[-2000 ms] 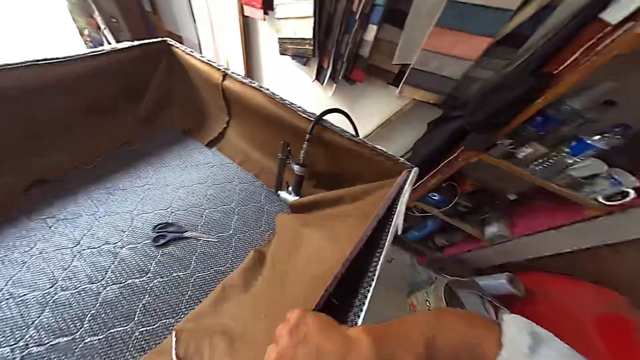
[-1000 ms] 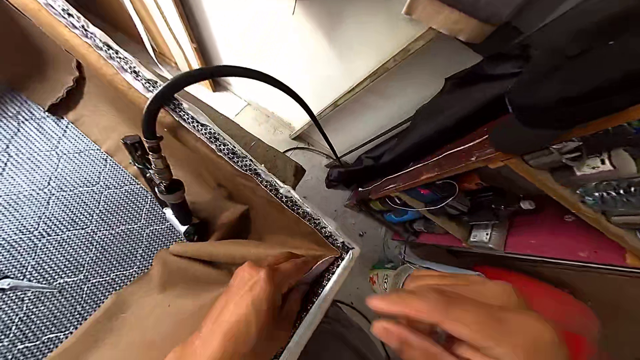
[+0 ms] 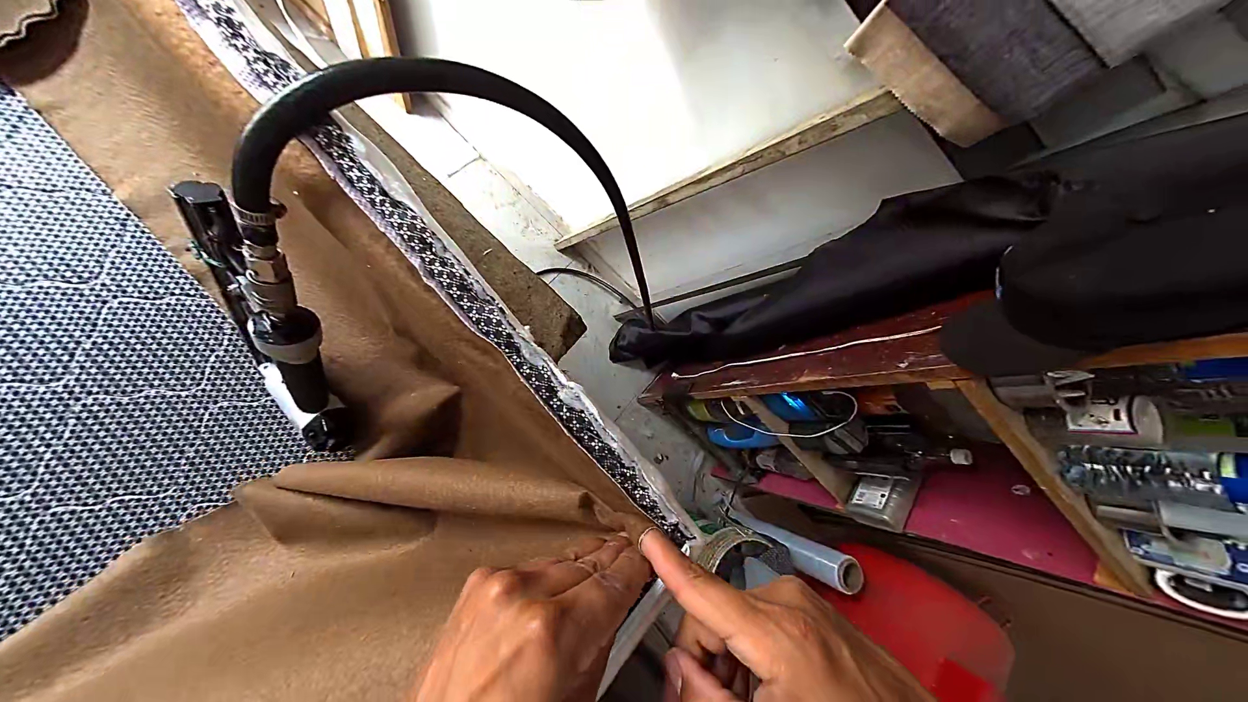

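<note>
Brown fabric [image 3: 390, 546] lines the inside of a frame edge covered in black-and-white patterned cloth [image 3: 468, 292]. At the corner, my left hand [image 3: 536, 614] presses on the folded fabric, its fingertips close together. Beside it my right hand [image 3: 770, 624] touches the same corner with its extended index finger, the other fingers curled and partly hidden. Whether either hand pinches the fabric does not show. A pneumatic tool [image 3: 283, 341] with a black air hose [image 3: 468, 78] rests to the left, over the brown fabric and the blue-grey patterned textile [image 3: 117, 370].
To the right stands a wooden shelf [image 3: 1033, 468] with bottles and packages. Black sheet material [image 3: 829, 263] lies along its top. Below the corner are a roll of clear plastic film [image 3: 809, 556], a container [image 3: 731, 551] and a red object [image 3: 916, 614]. A white panel [image 3: 624, 97] is behind.
My right hand has come from beyond the edge onto the corner, beside my left hand. The scissors seen earlier on the patterned textile are out of view. The view has moved closer to the corner.
</note>
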